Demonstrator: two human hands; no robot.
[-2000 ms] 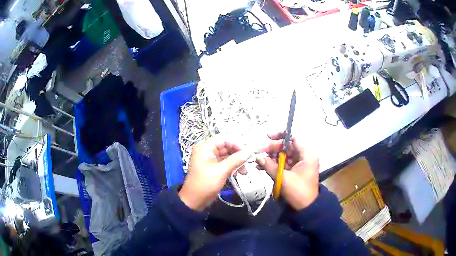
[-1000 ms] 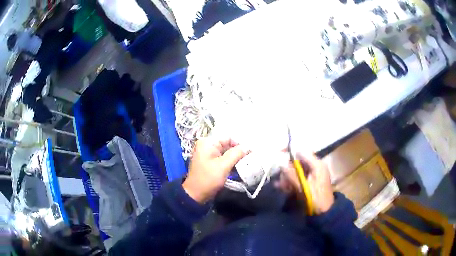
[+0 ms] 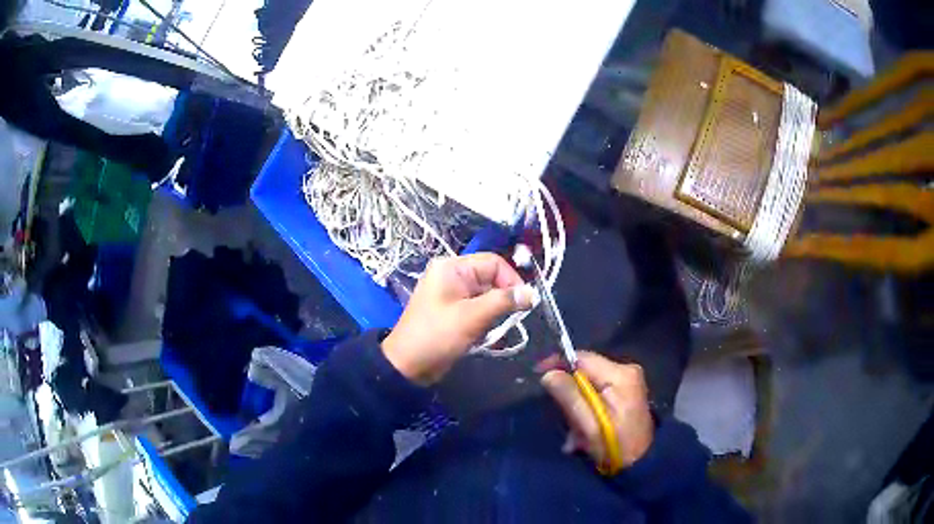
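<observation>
My left hand pinches a white cord between thumb and fingers at the picture's middle. The cord loops beside and below the fingers. My right hand holds scissors by their yellow-orange handle. The silver blades point up and left, with their tips close to the cord end at my left fingertips. Whether the blades touch the cord is hard to tell. A tangled pile of cream cords lies on the edge of the white table and hangs into a blue crate.
At right stands a chair with a tan seat and yellow-orange slats. A bundle of white cords lies across it. At left are a blue basket with black cloth, grey cloth and metal rails.
The view has swung right, so the chair and its bundle stand higher and the sewing machine and phone are out of sight. The scissors now point up-left to the cord end at my left fingers.
</observation>
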